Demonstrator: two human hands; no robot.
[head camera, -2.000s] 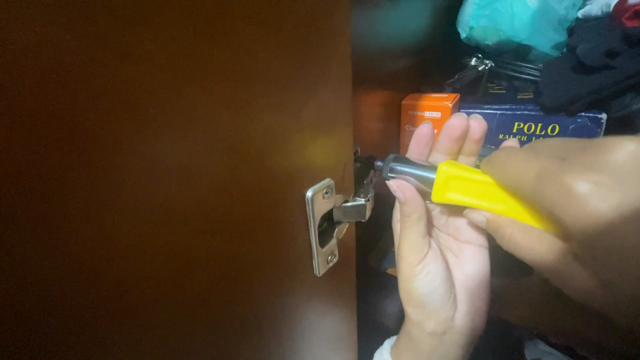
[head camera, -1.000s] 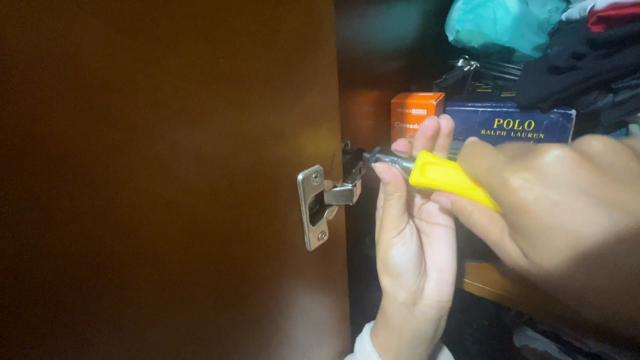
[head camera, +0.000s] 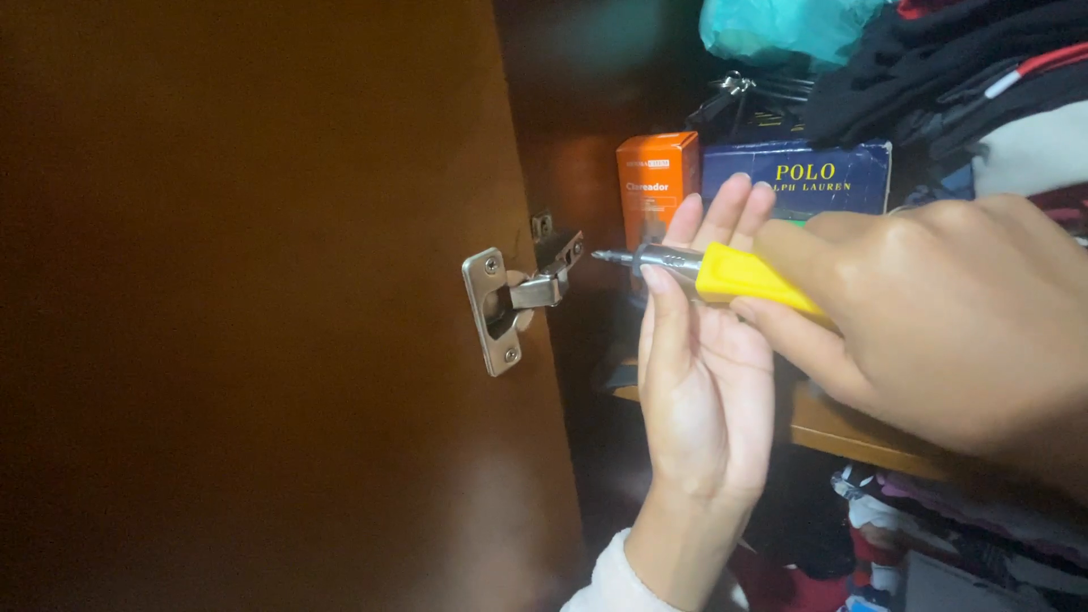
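Note:
My right hand (head camera: 926, 314) comes in from the right, shut on the yellow handle of a screwdriver (head camera: 752, 276). My left hand (head camera: 705, 382), palm toward me and in a pale cuff, steadies the screwdriver's metal shaft between its thumb and fingers. The Phillips-type tip points left, just short of the arm of a metal cabinet hinge (head camera: 535, 291). That hinge's cup plate, with a screw at top and bottom, is fixed to a brown wooden door (head camera: 255, 306). Its arm reaches toward a mounting plate (head camera: 542, 226) on the cabinet side.
Behind my hands, an orange box (head camera: 659, 174) and a dark blue Polo Ralph Lauren box (head camera: 795, 161) stand on a wooden shelf (head camera: 858, 438). A teal plastic bag (head camera: 786, 30) and dark folded clothes (head camera: 918, 76) lie above them. More clothes (head camera: 960, 527) fill the space below the shelf.
The screwdriver tip, at the hinge arm one second ago, is now a little to its right with a gap between them. Both hands still hold the screwdriver.

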